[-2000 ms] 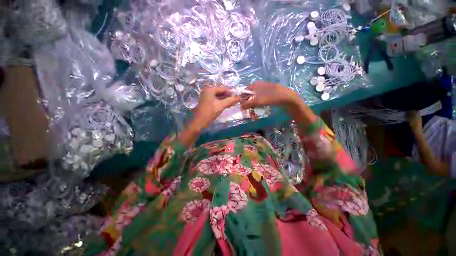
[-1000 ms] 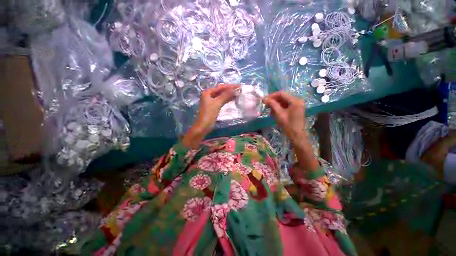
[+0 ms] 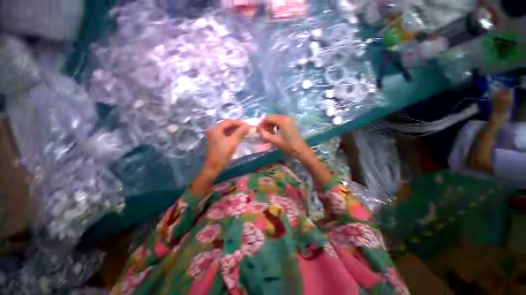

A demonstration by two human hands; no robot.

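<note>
My left hand and my right hand meet at the near edge of the bench. Between their fingertips they hold a small whitish packed unit, blurred, its details hard to tell. Small clear poly bags with pink print lie just below it on the bench edge. A wide pile of packed units glitters beyond my left hand. Loose coils with white discs lie at the right on a clear sheet.
Bulk bags of coils stand at the left. Straight white cables hang below the bench at the right. A bench tool and a green-yellow object are at the far right. Another person's arm shows at the right.
My hands were apart with a coil in a bag between them; they have come together at the small item. The view has shifted, showing more of the bench's far side.
</note>
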